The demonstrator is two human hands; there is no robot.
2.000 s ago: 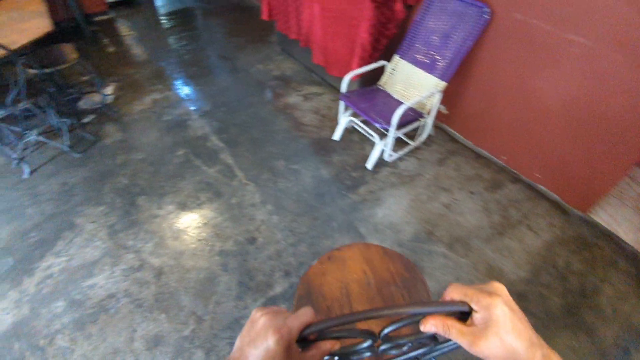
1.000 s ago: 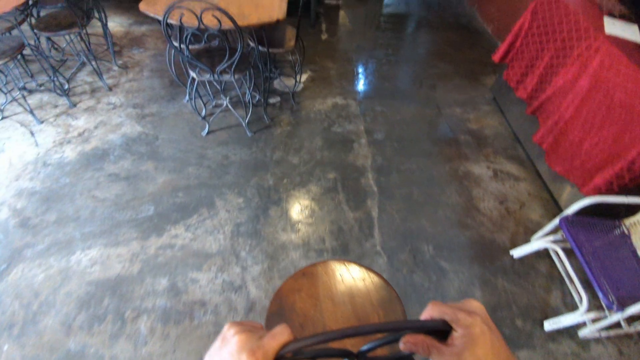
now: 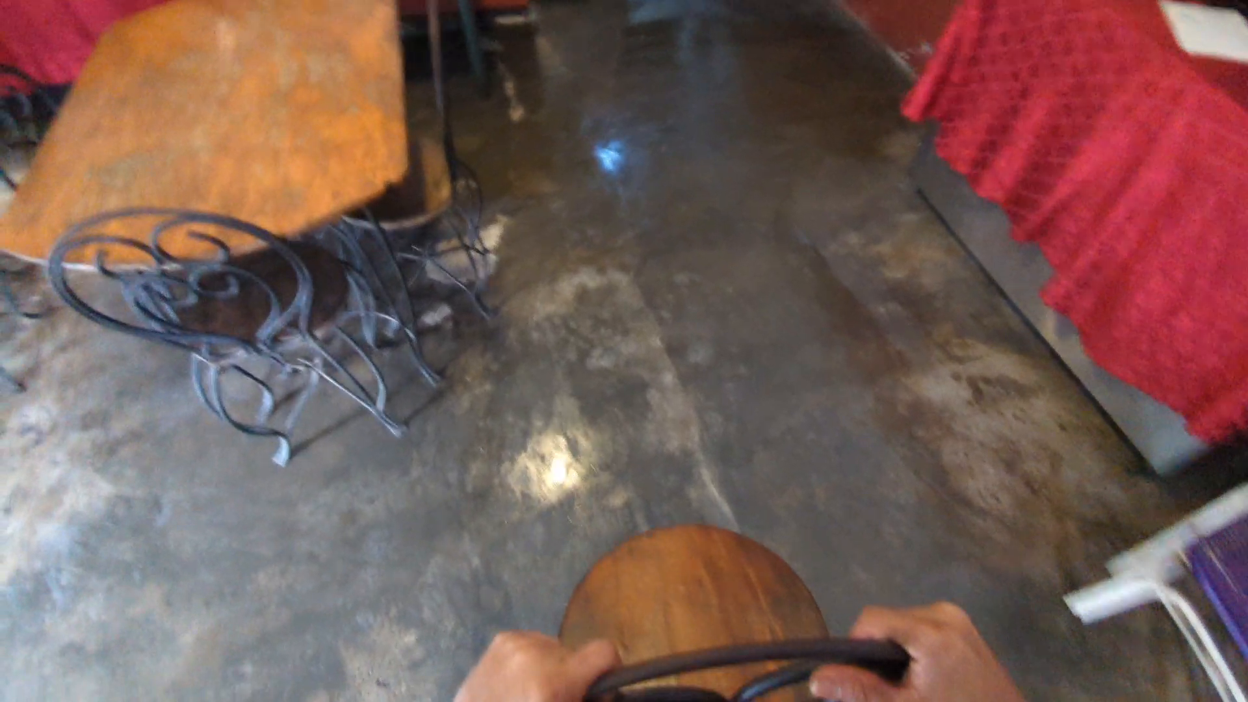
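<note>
At the bottom of the head view, my left hand (image 3: 538, 668) and my right hand (image 3: 916, 655) grip the two sides of the curved dark metal backrest rail (image 3: 746, 651) of a chair. Beyond the rail lies the chair's round wooden seat (image 3: 692, 590). Dark scrollwork shows just under the rail between my hands. The chair's legs are hidden.
An orange-brown wooden table (image 3: 244, 117) stands at the upper left, with a scrolled wrought-iron chair (image 3: 224, 292) at its near edge. A red cloth (image 3: 1102, 205) hangs over a base at the right. Part of a white-framed purple chair (image 3: 1160, 565) shows at lower right, on the stained concrete floor (image 3: 604, 390).
The view has swung left and moved forward, so the wooden table shows larger and the purple chair sits at the right edge. Both hands have stayed on the chair's rail.
</note>
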